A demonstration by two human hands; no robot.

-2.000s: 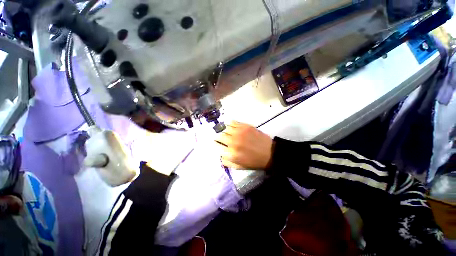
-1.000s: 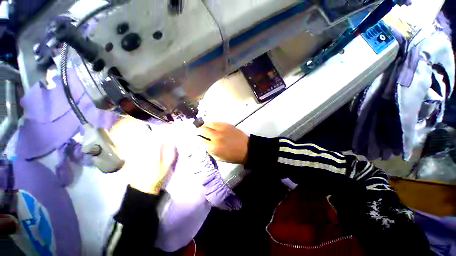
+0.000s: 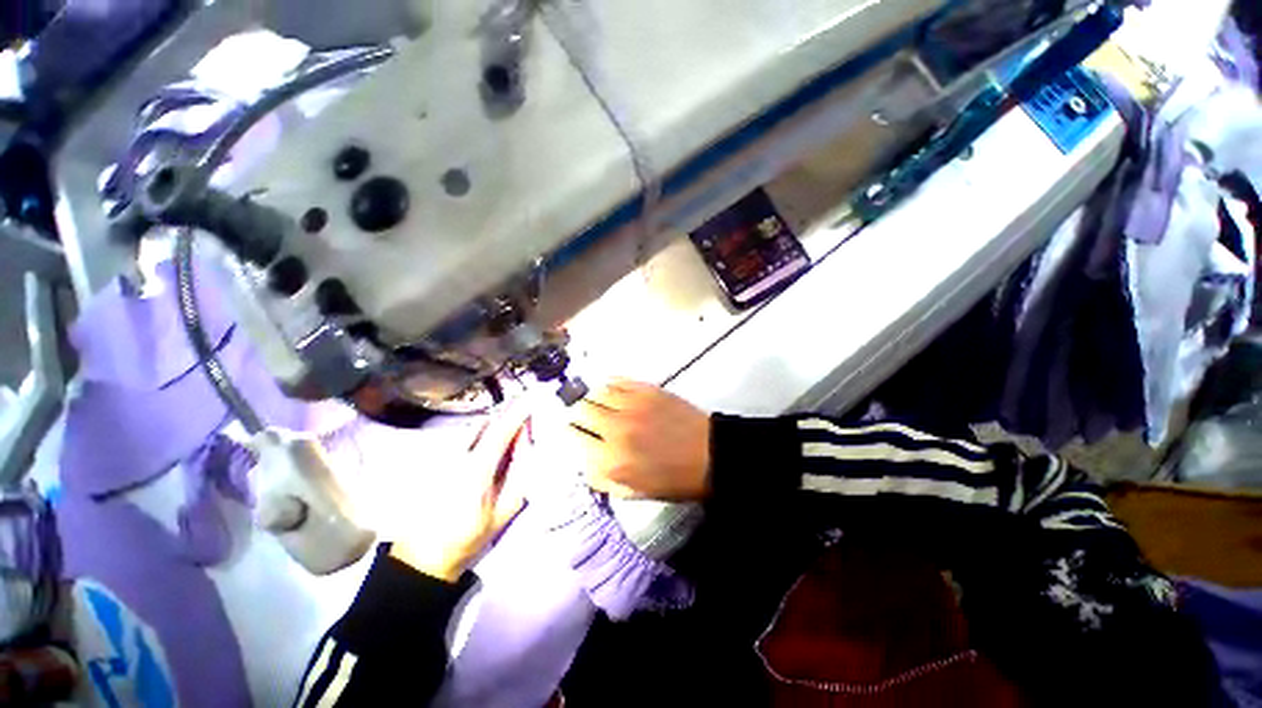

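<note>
A pale purple fabric piece [image 3: 515, 625] lies under the needle area and hangs over the table's front edge, with a gathered purple strip [image 3: 619, 560] puckered along its right side. My right hand [image 3: 648, 440] holds the fabric just right of the presser foot [image 3: 565, 385], fingertips close to it. My left hand [image 3: 450, 505] lies on the fabric left of the foot, washed out by the lamp glare; its fingers seem flat, and its grip cannot be told. The sewing machine [image 3: 457, 152] stands directly behind both hands.
A gooseneck lamp [image 3: 307, 505] stands left of my left hand. Flat purple panels [image 3: 139, 415] lie at the left. A smartphone [image 3: 749, 249] lies under the machine arm. A blue label [image 3: 1066, 108] is on the table's right end, where purple and white fabric [image 3: 1176, 277] hangs.
The camera view has shifted. My left hand, hidden by glare and sleeve two seconds ago, now shows beside the foot. More of the gathered strip shows below my right hand than two seconds ago.
</note>
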